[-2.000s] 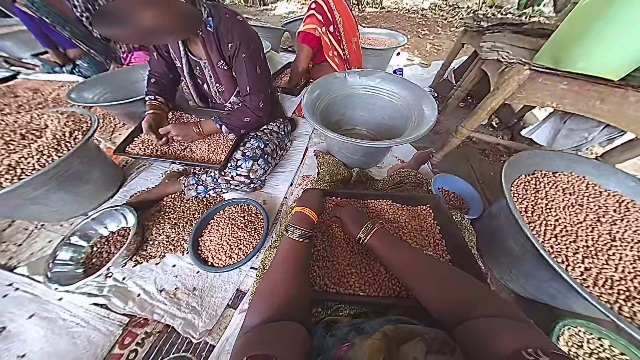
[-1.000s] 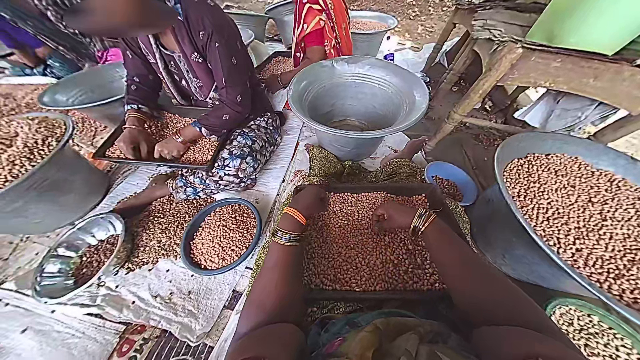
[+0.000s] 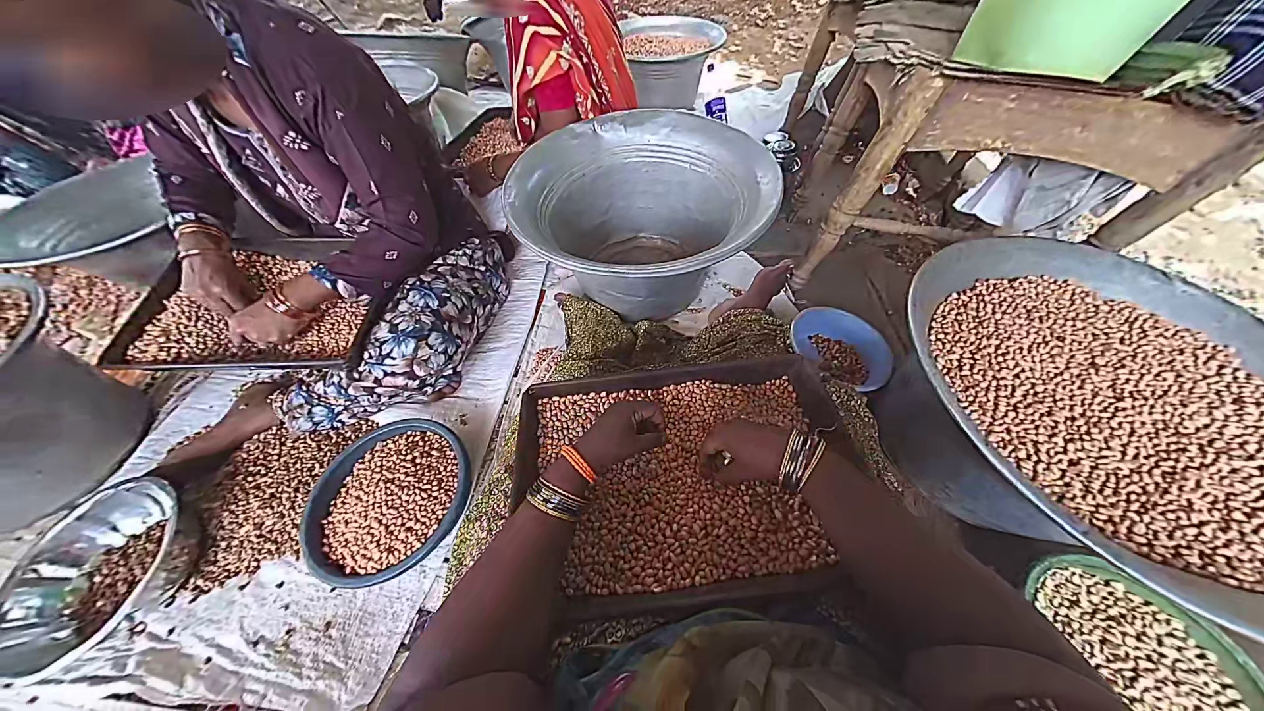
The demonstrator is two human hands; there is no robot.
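A dark rectangular tray [image 3: 812, 395] lies across my lap, filled with shelled reddish nuts or beans [image 3: 681, 533], probably peanuts. Over its upper left part is my left hand [image 3: 622, 432], fingers curled, with an orange band and bangles at the wrist. My right hand [image 3: 743, 450], also with curled fingers, rests on the nuts to the right, apart from the left. Whether either hand holds nuts inside its fingers cannot be made out. Beyond the tray stands a large metal basin [image 3: 642, 188] with nothing seen in it. A blue bowl [image 3: 841, 348] with some dark nuts sits at the tray's upper right.
At right are a wide metal basin [image 3: 1096, 415] of nuts and a green-rimmed container [image 3: 1136, 632]. At left a round bowl [image 3: 385, 499] of nuts and a shiny steel bowl [image 3: 84, 583] stand near a co-worker's tray [image 3: 237, 364]. A wooden table [image 3: 1066, 128] stands behind.
My left hand has moved from the tray's upper left edge inward over the nuts. My right hand has shifted from near the left hand toward the tray's right side over the two seconds.
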